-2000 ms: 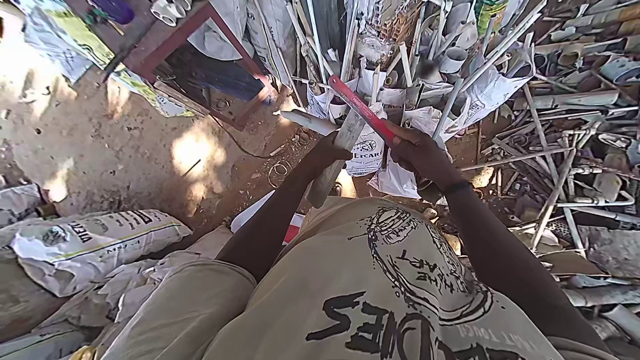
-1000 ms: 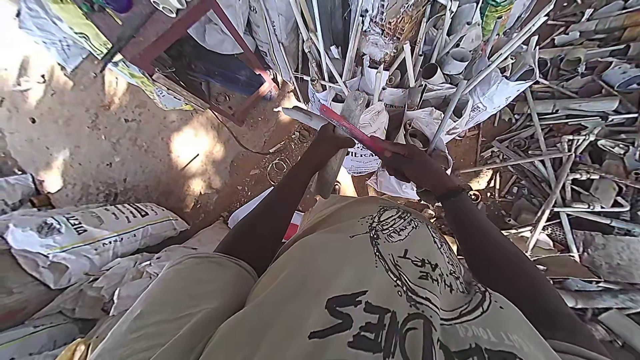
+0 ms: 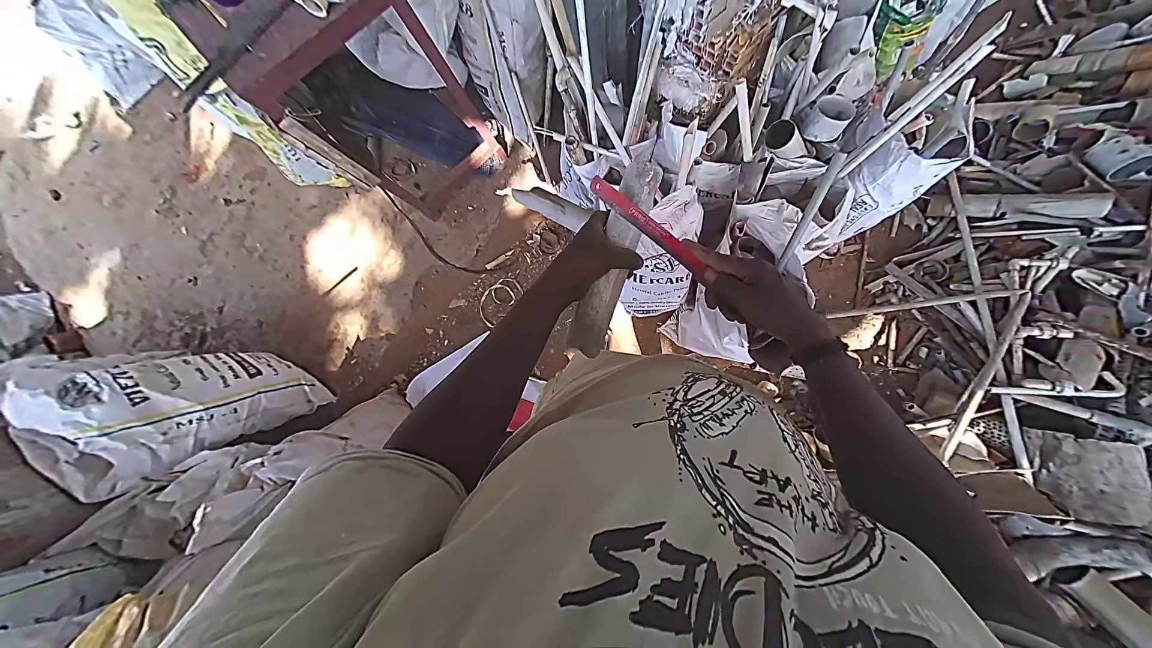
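My right hand (image 3: 751, 288) is closed around the near end of a red hacksaw (image 3: 650, 227); the grip is hidden in the fingers. The saw slants up and to the left, across a grey pipe. My left hand (image 3: 598, 261) holds that grey pipe (image 3: 598, 315), which runs from near my shirt away toward the sacks. A paler piece of pipe (image 3: 553, 209) juts out to the left beyond my left hand; whether it is joined to the grey one I cannot tell. The saw's blade cannot be made out.
White sacks (image 3: 661, 292) holding upright pipe offcuts stand just ahead. A heap of pipes and fittings (image 3: 1035, 297) covers the ground at right. A red-brown metal frame (image 3: 441, 76) stands at upper left. Printed sacks (image 3: 171, 405) lie at lower left, and a wire loop (image 3: 499, 301) is on the dirt.
The red hacksaw has shifted along its length across the pipe, with my right hand moving with it. My left hand remains around the pipe.
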